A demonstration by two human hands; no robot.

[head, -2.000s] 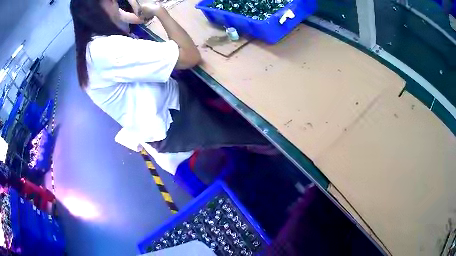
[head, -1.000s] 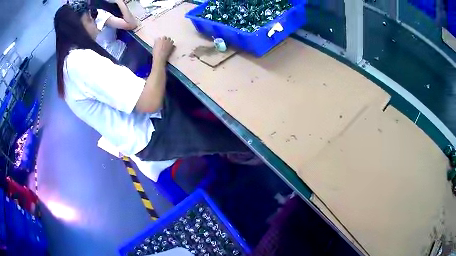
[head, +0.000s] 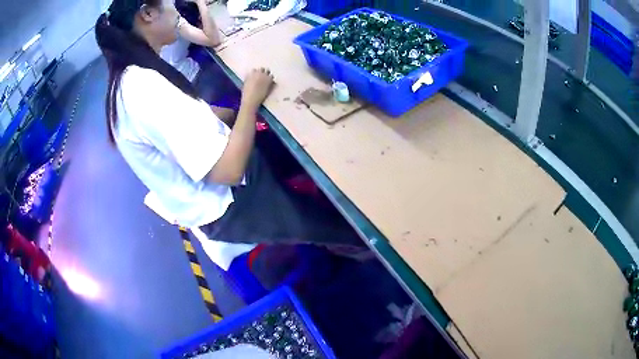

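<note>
Neither of my hands is in the picture. A blue crate (head: 392,91) heaped with small green parts (head: 378,43) with silvery round spots stands on the bench at the top centre. A small whitish glue pot (head: 340,92) stands beside it on a brown-stained cardboard pad (head: 329,111). Tan cardboard (head: 448,182) covers the bench. A few green parts (head: 633,303) show at the right rim.
A person in a white top (head: 168,126) sits at the bench's left side, one hand on the cardboard. Another person is behind. A blue crate of dark parts (head: 280,308) is at the lower edge. Yellow-black tape (head: 196,270) marks the floor. A metal post (head: 534,77) rises beyond the bench.
The view has shifted, showing more of the bench crate. The seated person's hand has come down from near the face to the cardboard, and the head has turned or lifted.
</note>
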